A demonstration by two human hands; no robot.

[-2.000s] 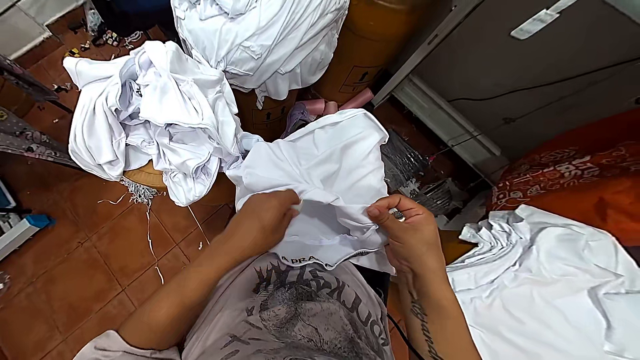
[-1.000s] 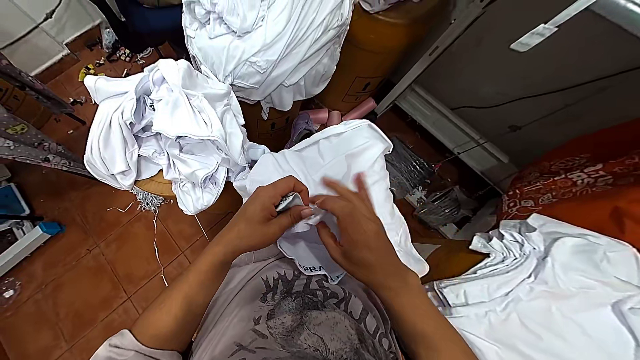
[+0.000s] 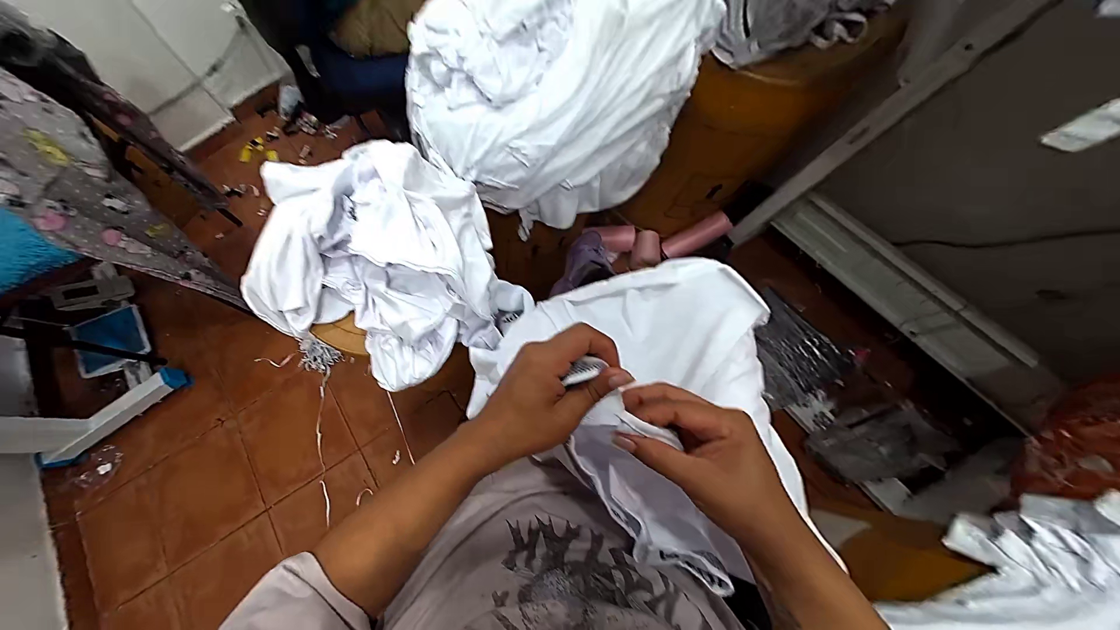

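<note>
A white fabric garment [image 3: 665, 324] lies across my lap, its lower edge hanging open in front of my shirt. My left hand [image 3: 556, 389] is closed around a small grey-and-white ridged item [image 3: 584, 371], whose kind I cannot tell, and its fingertips meet the cloth. Just to the right, my right hand [image 3: 700, 446] pinches a fold of the same garment between thumb and fingers. The two hands are close together, fingertips nearly touching.
A heap of white garments [image 3: 385, 254] sits on a stool at the left, with a larger white pile [image 3: 560, 96] behind. Pink rolls [image 3: 697, 234] and plastic-wrapped packs [image 3: 801, 350] lie beyond the lap. More white cloth [image 3: 1041, 569] is stacked at lower right.
Two seconds ago my hands were apart, holding the garment's edge spread; now they are close together on it. The small ridged item shows in my left hand. The view has shifted left.
</note>
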